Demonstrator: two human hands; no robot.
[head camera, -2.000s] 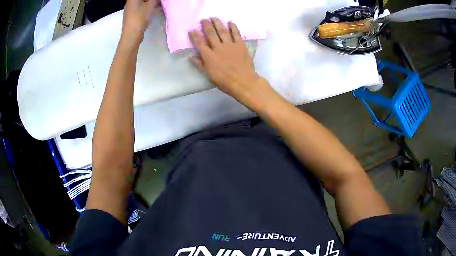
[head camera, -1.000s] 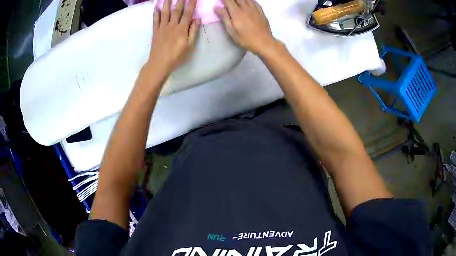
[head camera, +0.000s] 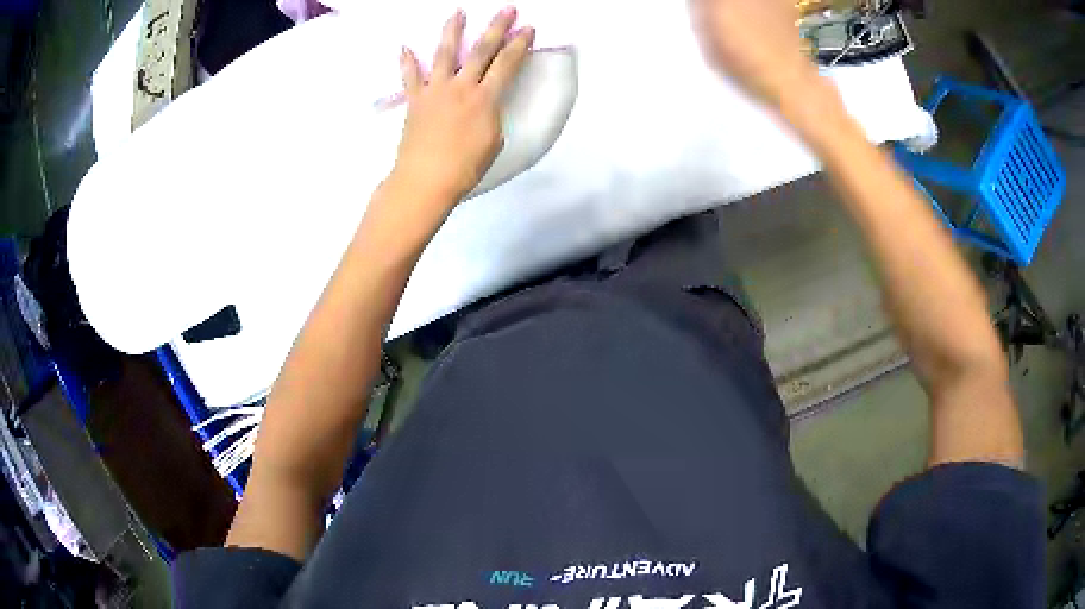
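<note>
A pale garment, washed out to near white with a thin pink edge, lies on the right end of the white padded board. My left hand lies on it, palm down with fingers spread, holding nothing. My right hand is blurred and cut by the top edge, beside the steam iron. The iron stands at the right end of the table, partly hidden behind my right hand. Whether my right fingers touch the handle cannot be seen.
The white cloth-covered table extends under and right of the board. A blue plastic stool stands on the floor at right. White hangers are bundled at lower left. A beige metal part is at upper left.
My right hand has left the garment and moved right to the iron. My left hand has shifted slightly right and down, fingers now spread. The garment now looks whiter.
</note>
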